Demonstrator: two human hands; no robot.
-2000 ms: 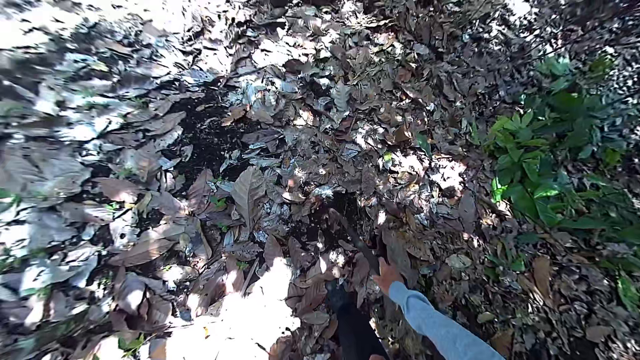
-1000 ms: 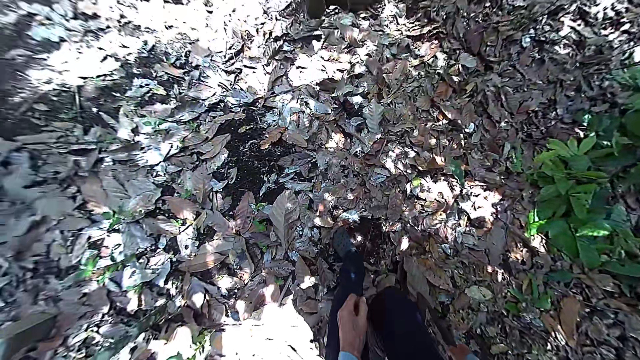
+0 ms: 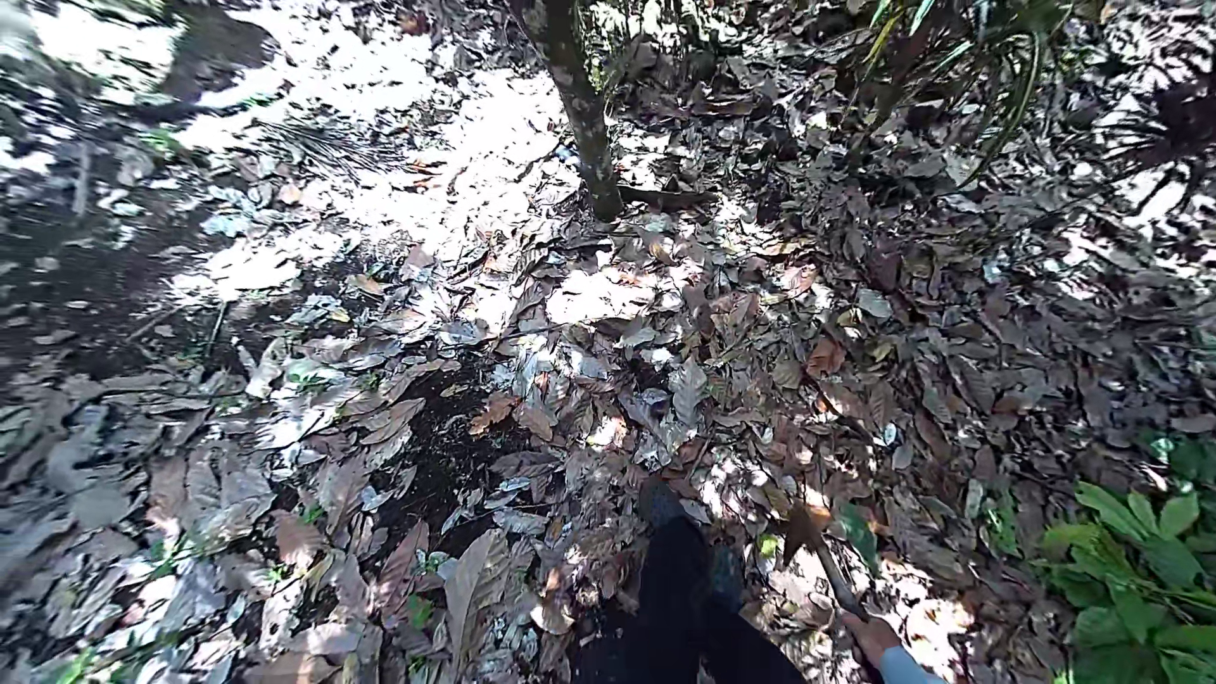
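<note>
Low at the right of centre, my right hand is closed around the wooden handle of a tool. The tool's brownish head points forward, just above the leaf litter or touching it; which one, I cannot tell. It looks like a small hoe or a blade, but its exact kind is unclear. A light blue-grey sleeve covers my right wrist. To the left of the hand are my dark trouser legs and my shoes. My left hand does not show.
A slender tree trunk rises from the ground ahead. Green leafy plants grow at the lower right, and long narrow leaves hang at the upper right. Dark bare soil shows among dry leaves left of my legs.
The view has shifted forward, bringing the tree trunk into sight. A hand that was over my leg one second ago is out of view. The tool in my right hand shows again.
</note>
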